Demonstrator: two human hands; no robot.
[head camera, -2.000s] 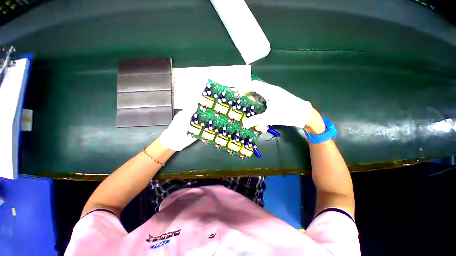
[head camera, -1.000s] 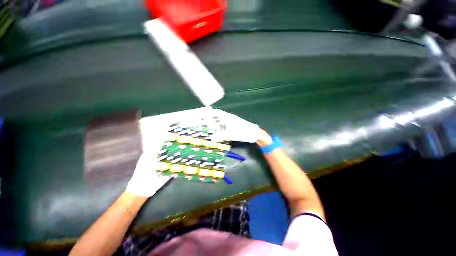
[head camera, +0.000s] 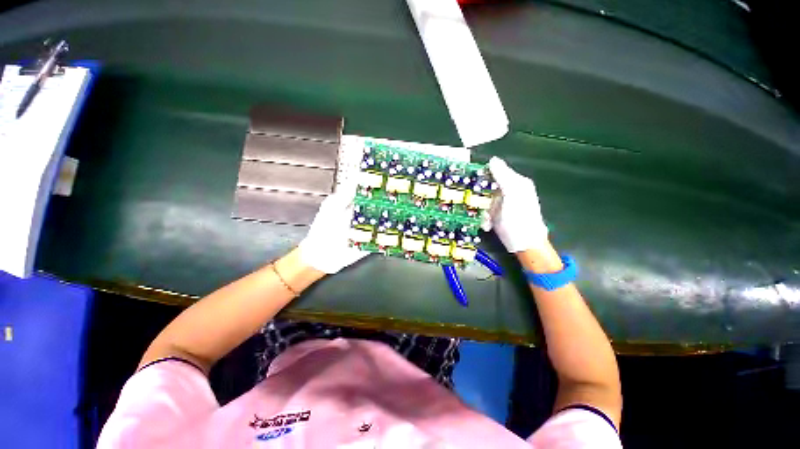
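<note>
A green circuit board panel with rows of yellow blocks and dark upright cylinders is held face up over the belt. My left hand, in a white glove, grips its left edge. My right hand, also gloved, grips its right edge. The panel covers most of a white sheet. Blue-handled cutters stick out below the panel's lower right corner; their jaws are hidden under it.
A brown grooved plate lies left of the white sheet on the green belt. A long white strip lies behind. A clipboard with paper and pen is at far left. Part of a red bin shows at the top edge.
My right hand has moved from over the panel's top to its right edge. The panel has turned from its earlier slant to nearly level. The camera view has also swung between frames.
</note>
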